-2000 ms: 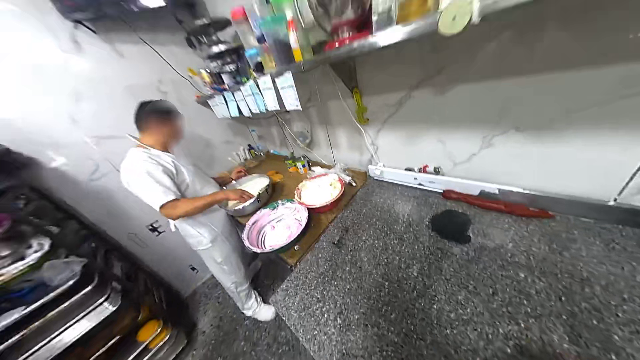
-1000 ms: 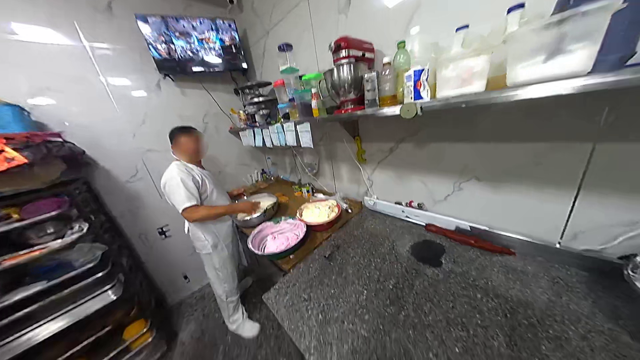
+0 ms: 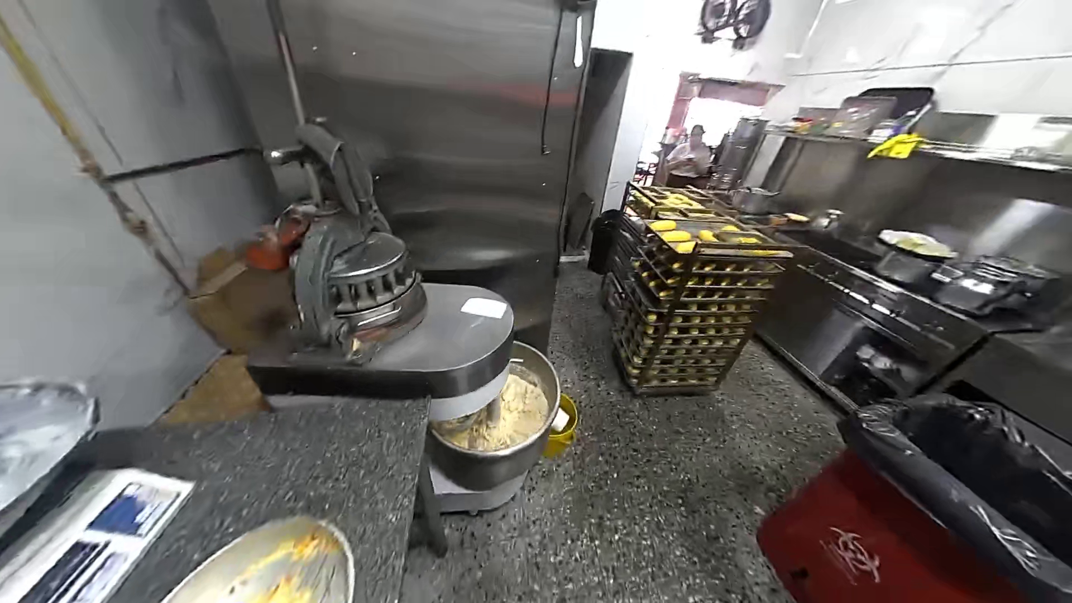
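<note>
Neither my left hand nor my right hand is in view. A large floor-standing dough mixer (image 3: 452,322) stands beyond the speckled stone counter (image 3: 335,469), and its steel bowl (image 3: 548,377) holds a pale, crumbly dough (image 3: 515,414). On top of the mixer rests a grey metal machine (image 3: 368,276), perhaps a dough divider. A dish with orange and yellow residue (image 3: 276,565) lies on the counter at the bottom edge. To its left are a printed paper (image 3: 100,536) and part of a metal pan (image 3: 42,427).
A tall rack (image 3: 703,318) of trays with yellow dough pieces stands mid-floor. At the lower right is a red bin (image 3: 837,536) with a black liner. A yellow bucket (image 3: 564,427) sits behind the mixer bowl. Stove and pots (image 3: 909,264) line the right wall; a person (image 3: 691,155) is far back.
The view has swung widely, from a stone counter with a worker and basins to the mixer and tray rack.
</note>
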